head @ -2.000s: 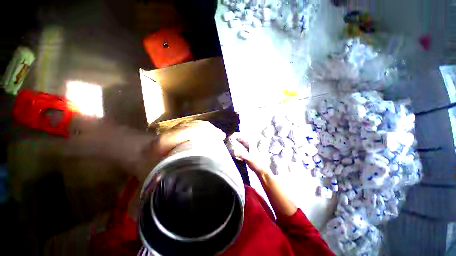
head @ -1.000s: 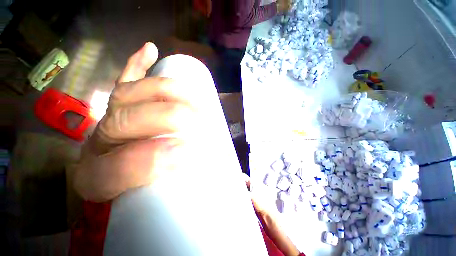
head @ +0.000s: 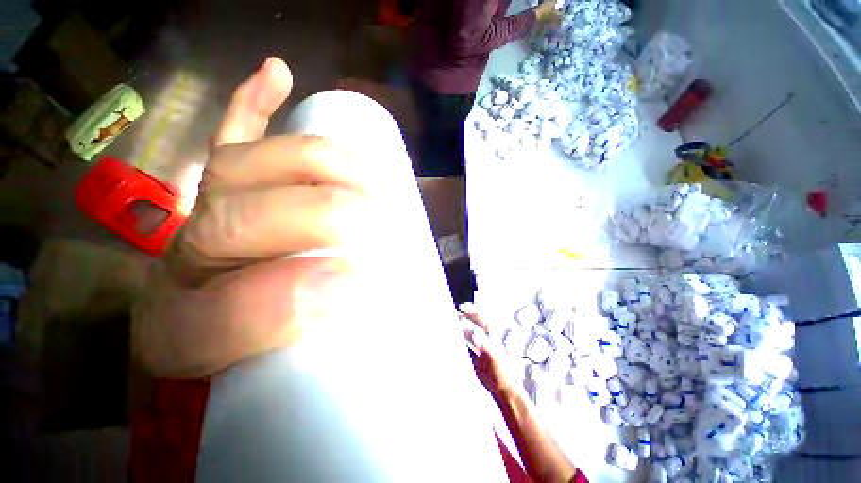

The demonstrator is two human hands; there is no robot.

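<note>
My left hand (head: 255,236) is wrapped around a large white cylinder (head: 396,377), raised close to the camera. The cylinder's rounded end points up the picture; its lower part runs out of the bottom edge. My right hand (head: 480,344) is at the edge of the white bench, partly hidden by the cylinder; glare hides whether it holds anything. A heap of small white units with blue marks (head: 661,358) lies on the bench to its right. Several paler units (head: 540,344) lie nearer the hand in strong glare.
Another person's maroon sleeve (head: 491,33) reaches to a far heap of units (head: 590,85). A clear bag of units (head: 684,222), yellow-handled scissors (head: 700,168) and a dark red tube (head: 684,104) lie on the bench. A red plastic object (head: 127,203) is at left.
The cylinder first showed its dark hollow opening; now its white side and rounded end show, with my left hand large around it. The view has shifted, bringing the other person into view.
</note>
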